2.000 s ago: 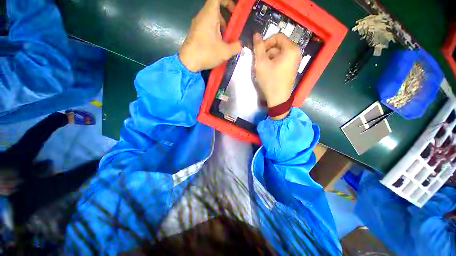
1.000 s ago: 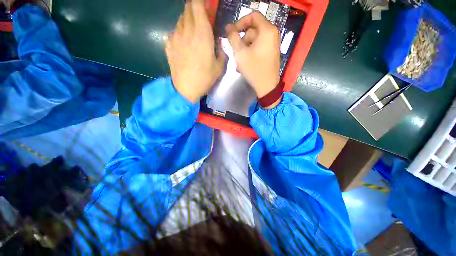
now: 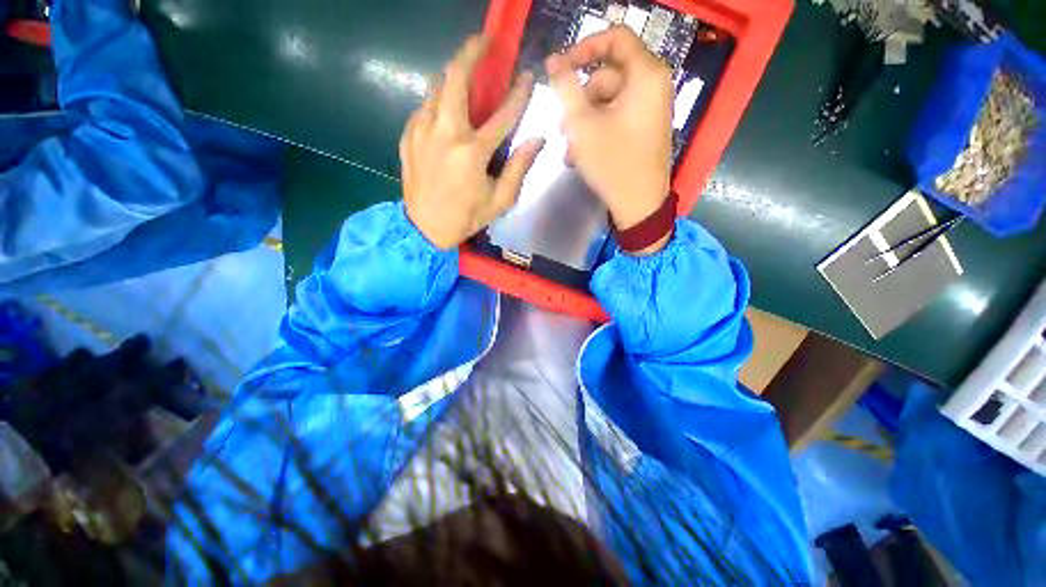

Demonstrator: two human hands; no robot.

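A red frame (image 3: 740, 92) lies on the green bench in front of me, with an open tablet inside. Its silver battery (image 3: 551, 212) fills the middle and a dark circuit board (image 3: 660, 29) shows at the far end. My left hand (image 3: 465, 161) rests over the frame's left side and the battery, fingers spread. My right hand (image 3: 619, 120) is over the battery near the board, thumb and index finger pinched together; whether a small piece is between them is too blurred to tell.
On the right are a grey pad (image 3: 889, 269) with tweezers (image 3: 918, 247) on it, a blue bin (image 3: 929, 143) of pale parts, a cream scrap pile (image 3: 895, 23), small black parts (image 3: 832, 115) and a white compartment tray (image 3: 1009, 384). A person's blue sleeve (image 3: 115, 115) is at left.
The view has shifted. My left hand's fingers have spread and moved back from the frame's far end. My right hand stays pinched near the board. The tweezers still lie on the pad.
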